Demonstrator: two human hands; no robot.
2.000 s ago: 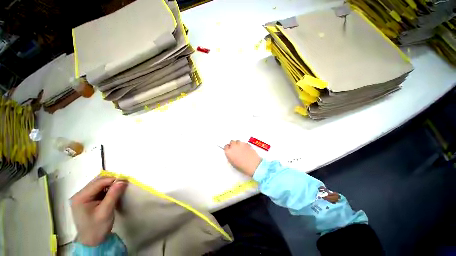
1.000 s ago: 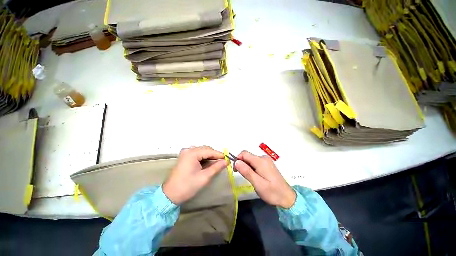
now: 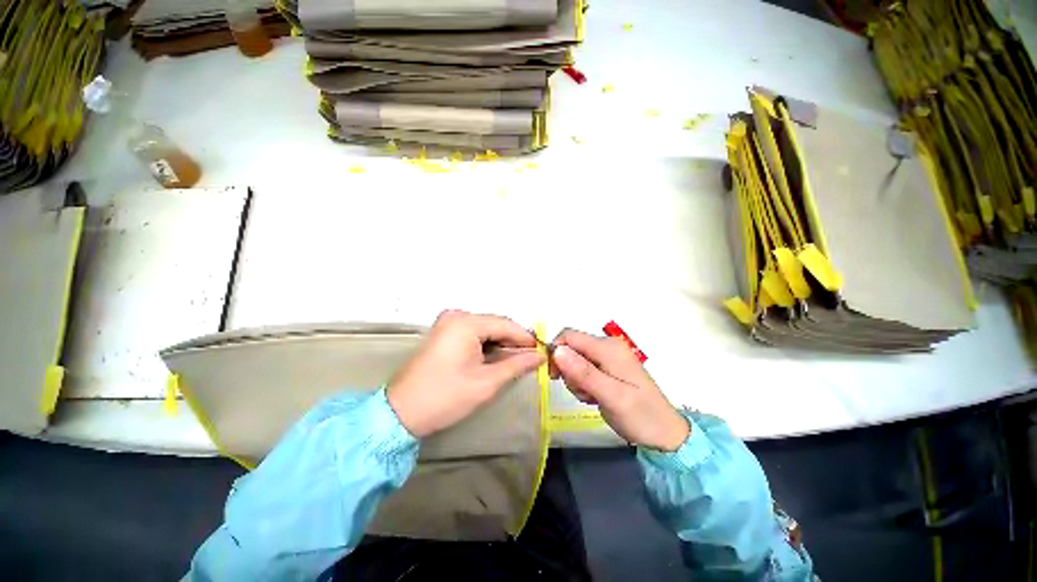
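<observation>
A taupe bag body (image 3: 341,392) with yellow edge binding (image 3: 541,455) hangs over the table's front edge. My left hand (image 3: 466,370) pinches its upper right corner, where a short yellow binding end (image 3: 541,333) sticks up. My right hand (image 3: 620,387) is at the same corner, its fingertips closed around a small dark tool that is mostly hidden. The fingertips of both hands nearly touch. The tool looks like thread snips, but its shape is unclear here. A flat red case (image 3: 625,341) lies just behind my right hand, partly covered.
Bag stacks stand at the back (image 3: 438,80), at the right (image 3: 876,216) and at both far corners. A bottle with amber liquid (image 3: 165,157) lies at the left, near a white board (image 3: 159,296) partly under another bag piece (image 3: 34,296). Yellow offcuts (image 3: 696,121) are scattered behind.
My right hand came from the table beside the red case to the bag corner with the small tool. My left hand brought the bag corner rightward to meet it. The view has shifted.
</observation>
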